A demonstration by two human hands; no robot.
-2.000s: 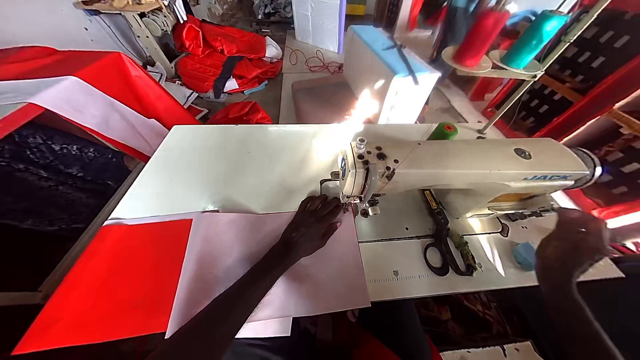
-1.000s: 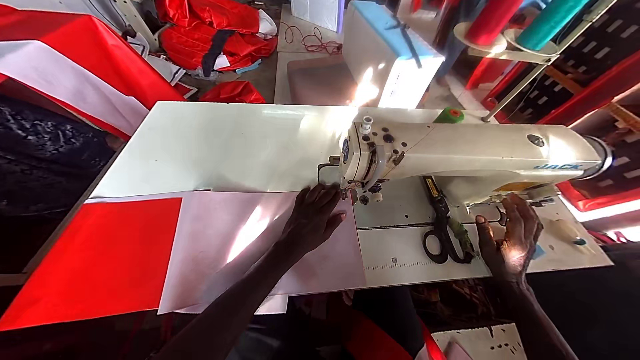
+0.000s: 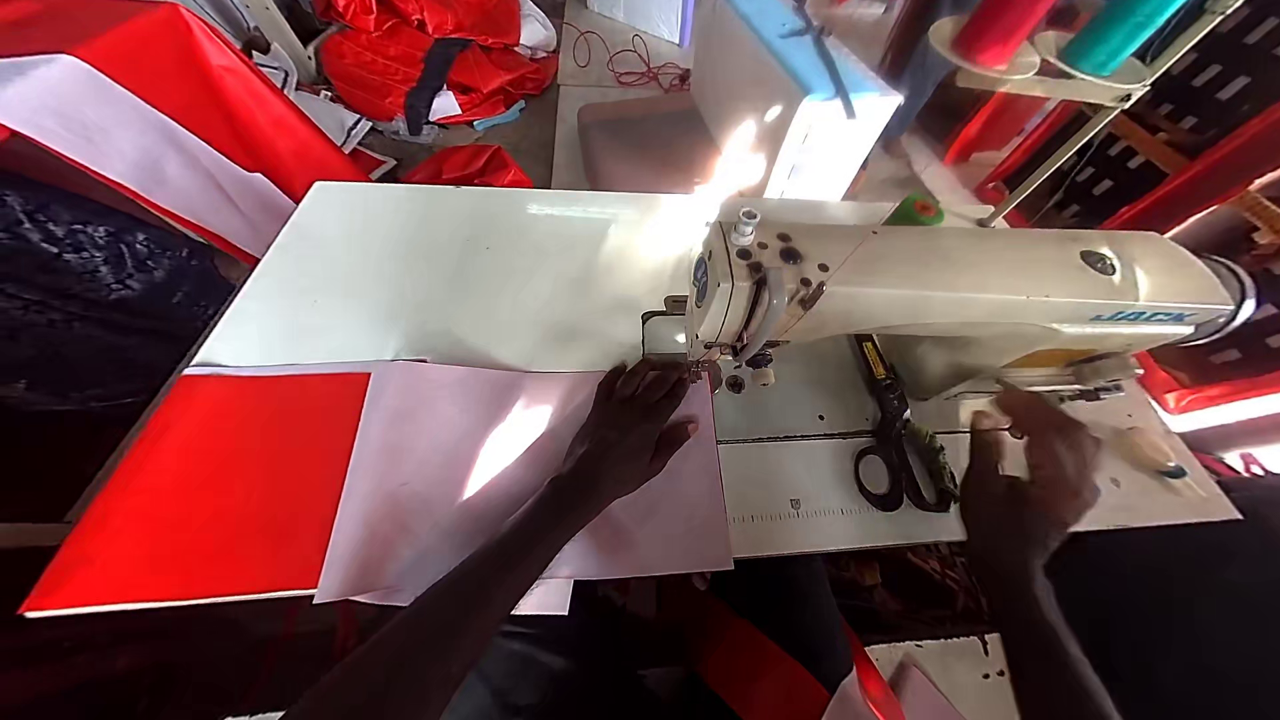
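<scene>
My left hand (image 3: 635,425) presses flat on a pale pink-white fabric panel (image 3: 450,500), its fingertips beside the presser foot (image 3: 700,372) of a Jack industrial sewing machine (image 3: 960,285). A red fabric panel (image 3: 220,480) adjoins the pale one on the left. My right hand (image 3: 1035,470), somewhat blurred, is raised near the front right of the machine bed, thumb and fingers curved apart; whether it holds something small is unclear. Black-handled scissors (image 3: 905,465) lie on the bed under the machine arm, left of my right hand.
Red and teal thread cones (image 3: 1120,35) stand on a rack at the upper right. A green spool (image 3: 915,211) is behind the machine. Beyond the white sewing table (image 3: 450,270) are a white and blue block (image 3: 800,90) and piled red fabric (image 3: 430,65). More red-and-white fabric (image 3: 150,130) drapes at left.
My right hand was beside the machine's right end two seconds ago and is now farther left, near the scissors. My left hand stays on the pale fabric by the presser foot.
</scene>
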